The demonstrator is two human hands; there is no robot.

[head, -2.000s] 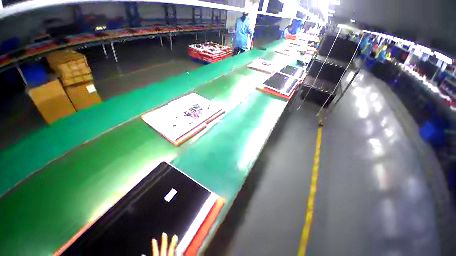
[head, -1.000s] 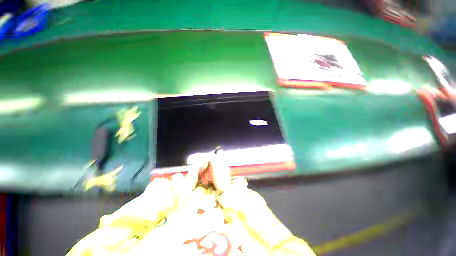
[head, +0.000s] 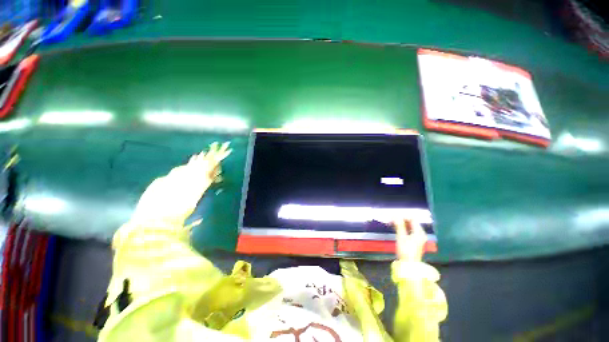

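Note:
A screen unit (head: 320,174) with a glossy black front and a small white label (head: 392,181) lies face up on a red-orange foam pad (head: 287,245), straight in front of me. My left hand (head: 211,161) is over the green surface left of the unit, blurred, with its fingers apart and nothing seen in it. What lies under this hand and sleeve is hidden. My right hand (head: 410,238) is at the unit's near right corner, its fingertips over the screen's lower edge, not closed round anything.
A white-backed unit (head: 484,97) lies on a red-orange pad on the green bench (head: 267,80) at the far right. Part of another unit on a red-edged pad (head: 23,85) shows at the left edge. Blue objects (head: 110,17) are at the top left, and red stacked edges (head: 23,280) at the lower left.
My hands were together in front of the unit's near edge. They have parted, the left out to the left, the right to the near right corner. The black adapter and yellow tape are now largely hidden.

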